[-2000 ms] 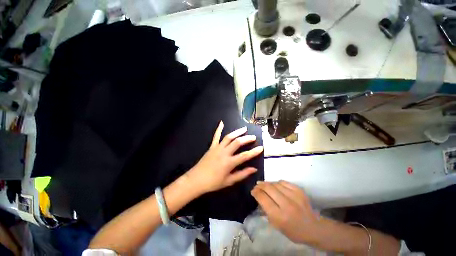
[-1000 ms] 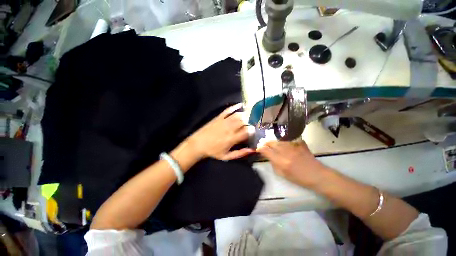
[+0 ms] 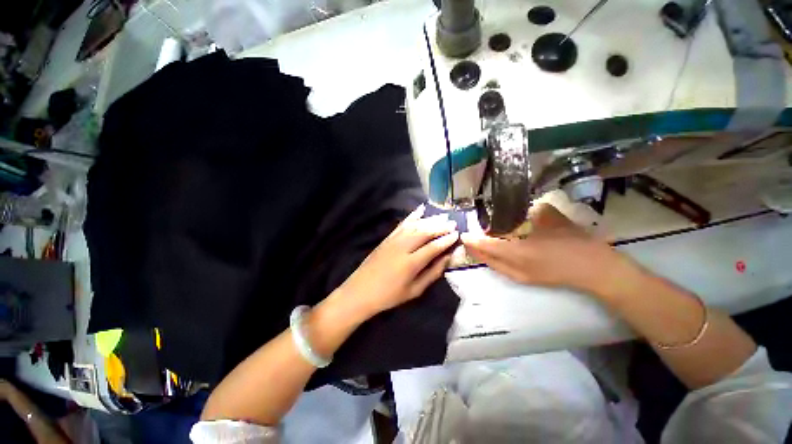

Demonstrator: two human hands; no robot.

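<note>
Black fabric panels (image 3: 217,199) lie in a large pile left of the needle, reaching down to the table's front edge. The cream sewing machine (image 3: 590,78) with a teal stripe stands at the right. My left hand (image 3: 395,260) lies on the black cloth just left of the needle area, fingers pointing at the presser foot. My right hand (image 3: 547,247) is on the bed just right of the needle, its fingertips at the cloth's edge under a bright light. The needle and foot are hard to see behind the silvery guard (image 3: 510,178).
A dark red-brown handled tool (image 3: 670,199) lies on the bed under the machine arm. Yellow scraps (image 3: 115,368) stick out under the pile at left. Another person's forearm (image 3: 35,414) shows at the lower left corner. A grey box (image 3: 39,297) is at the left.
Since two seconds ago both hands have moved to the needle area, the right one up from the table's front edge. In the last second the right hand has shifted further right beside the guard.
</note>
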